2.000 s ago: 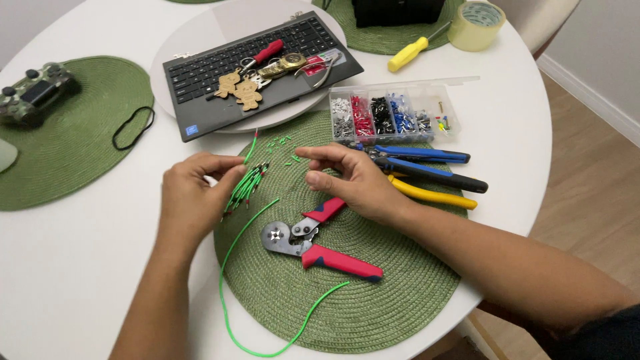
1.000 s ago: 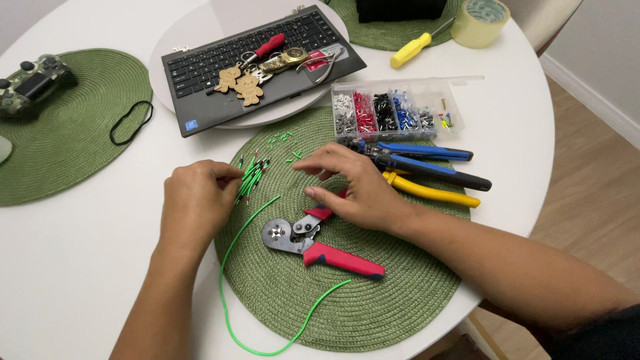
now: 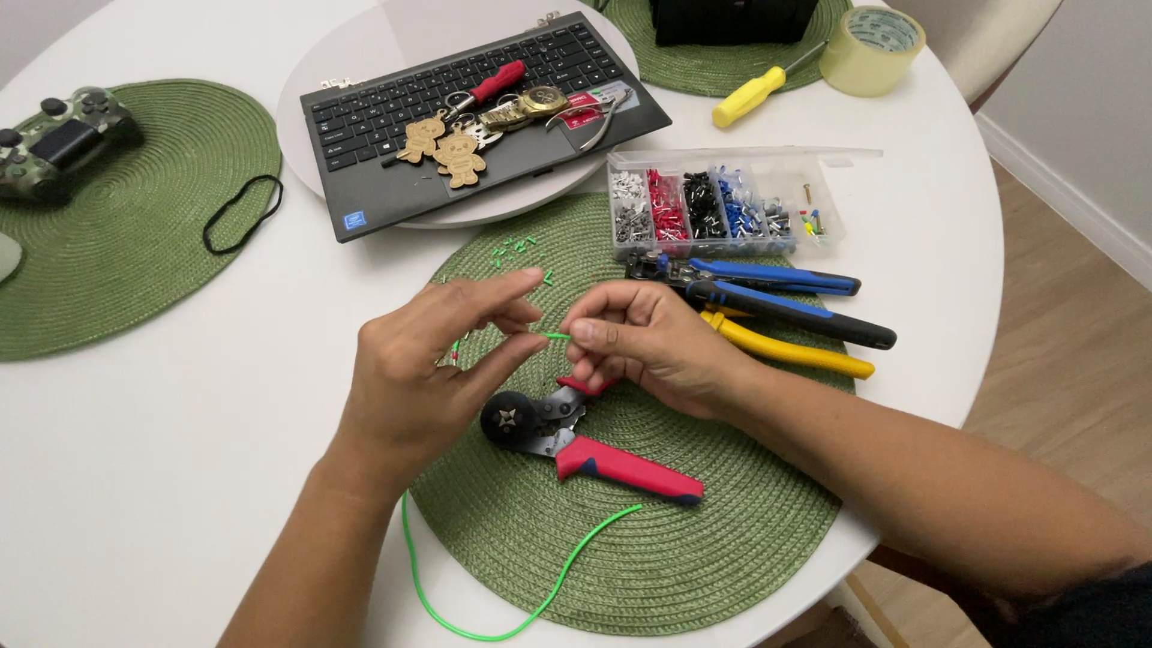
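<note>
A short piece of green wire point(image 3: 557, 336) is pinched between the thumb and fingers of my right hand point(image 3: 650, 346), over the woven placemat. My left hand point(image 3: 441, 364) is at the wire's other end, thumb at its tip and index finger raised; whether it grips the wire I cannot tell. Behind my left hand, the bundle of short green wires is mostly hidden. Just below the hands lies a crimping tool with red handles point(image 3: 625, 468). A long green wire point(image 3: 567, 569) curves across the placemat's near left edge. Small green insulation bits point(image 3: 513, 250) lie beyond the hands.
A divided box of wire ferrules point(image 3: 684, 211) stands behind blue-black wire strippers point(image 3: 792, 310) and a yellow-handled tool point(image 3: 792, 353). A laptop keyboard base point(image 3: 540, 171) holds keys and a watch point(image 3: 544, 101). Farther off are a yellow screwdriver point(image 3: 750, 97), a tape roll point(image 3: 871, 52) and a game controller point(image 3: 65, 144).
My left hand has moved right from the bundle of green wires, and the two hands now meet at a short green wire. My right thumb and fingers have closed on it.
</note>
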